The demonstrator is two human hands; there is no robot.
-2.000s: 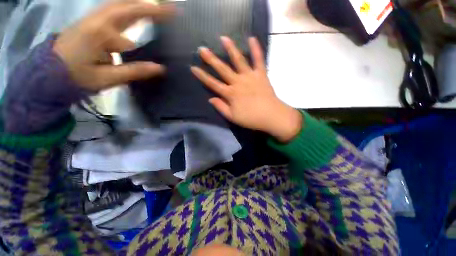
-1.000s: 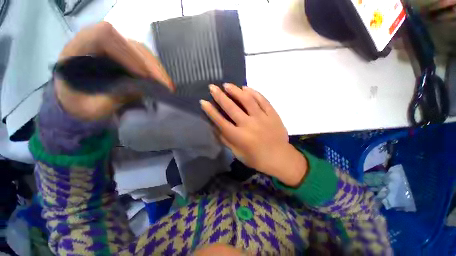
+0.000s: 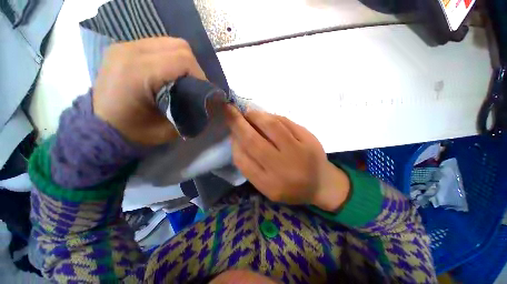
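My left hand [image 3: 147,89] is closed on a bunched dark fabric panel [image 3: 192,105] at the centre left. My right hand [image 3: 281,158] pinches the cloth's edge between thumb and fingertips just right of it. A striped fabric piece [image 3: 130,19] joined to plain dark cloth runs up from behind my left hand over the tabletop. Pale grey fabric [image 3: 208,158] hangs below the hands, over the table's front edge. My left hand hides part of the cloth.
The white table [image 3: 356,89] has a long seam line. A smartphone [image 3: 457,12] on a dark stand is at the upper right, with black-handled shears [image 3: 491,105] at the right edge. A blue basket [image 3: 472,238] with packets is lower right. Grey cloth [image 3: 22,61] lies at left.
My left hand has gathered the dark cloth and now grips it near my right fingertips. The striped part has swung left and tilted. The phone and shears appear farther right in the view.
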